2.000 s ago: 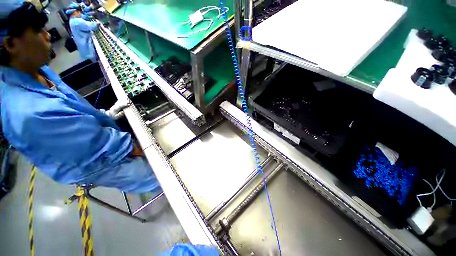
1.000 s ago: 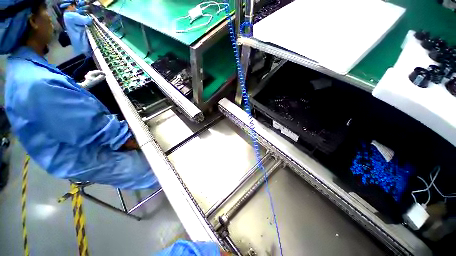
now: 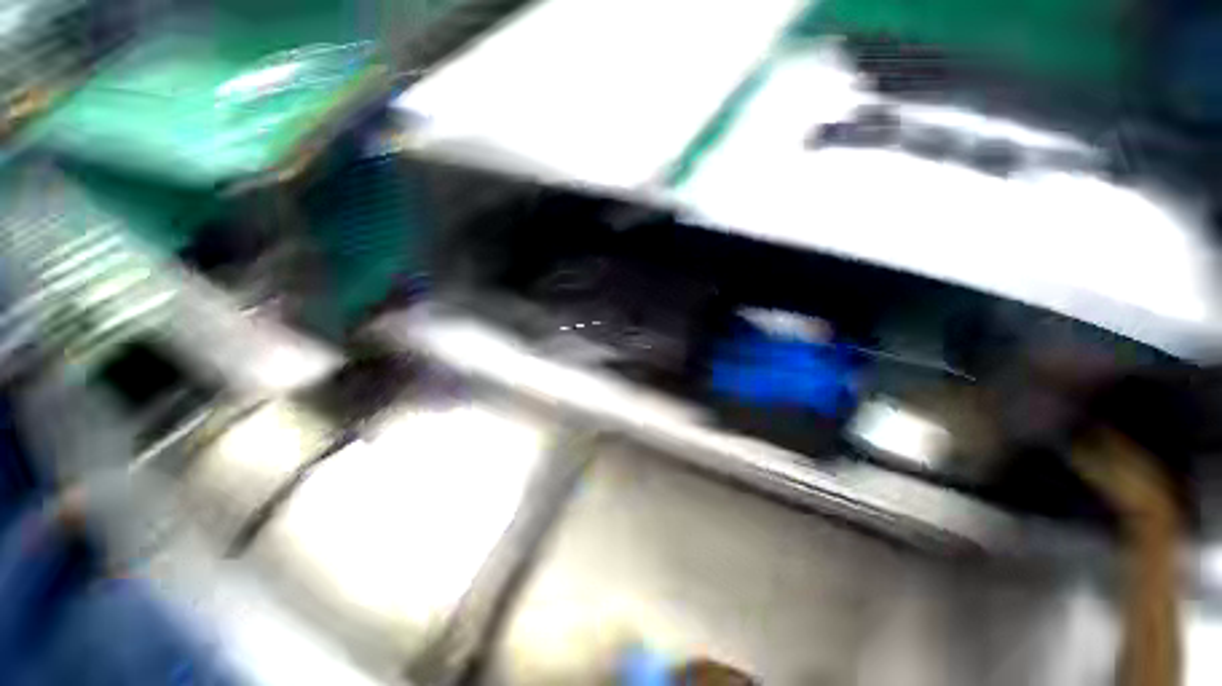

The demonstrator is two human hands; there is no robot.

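Note:
The whole view is badly blurred. A small light blue patch with a brownish shape beside it, seemingly my left hand [image 3: 717, 673] and its wrist strap, is cut off by the bottom edge; its fingers cannot be made out. I cannot make out my right hand. The silver conveyor rail [image 3: 603, 409] runs across in front of me over the bare metal bed [image 3: 697, 550]. Behind it, bright blue components [image 3: 781, 375] lie in a dark bin under the shelf.
White foam [image 3: 603, 81] lies on the green shelf, and more foam [image 3: 965, 221] holds dark round components. A white adapter [image 3: 901, 432] is beside the blue parts. A tan upright shape [image 3: 1146, 576] at the right is unclear. A blue-clothed person [image 3: 67, 603] is at the lower left.
My view has swung to the right, so shelf, bins and rails appear farther left and smeared. The blue sleeve at the bottom edge has given way to the light blue patch and brownish shape.

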